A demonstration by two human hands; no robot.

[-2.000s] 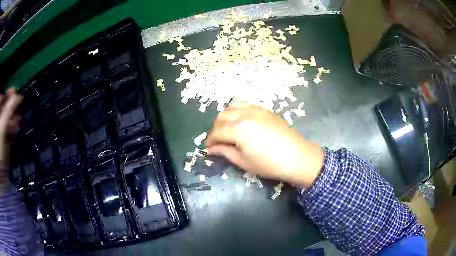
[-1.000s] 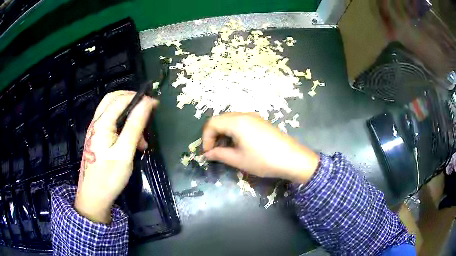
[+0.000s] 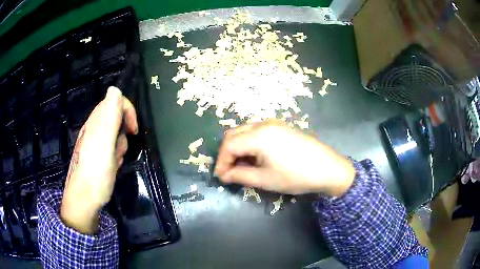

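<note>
My left hand [image 3: 95,160] is over the right part of a glossy black blister tray [image 3: 171,231]. Its fingers are slightly curled; no part shows in it, but the dark tray behind makes this unclear. My right hand [image 3: 284,157] is low over the dark mat, thumb and fingertips pinched together. A thin dark edge shows beside these fingertips, too blurred to tell whether it is a held part. A large loose pile of small pale pieces [image 3: 239,73] lies beyond my right hand. A small group of pale pieces [image 3: 197,160] lies left of its fingertips, with others [image 3: 251,195] nearer me.
A thin dark piece [image 3: 188,196] lies near the tray's right edge. At right are a glossy black phone-like slab [image 3: 400,144], a round black fan grille [image 3: 413,84] and a brown cardboard box [image 3: 376,44]. A green strip with a pale metal edge [image 3: 184,22] runs along the back.
My left hand came in from the left edge holding a narrow dark part, which no longer shows in it; the hand has since moved slightly left. My right hand stays near the small group.
</note>
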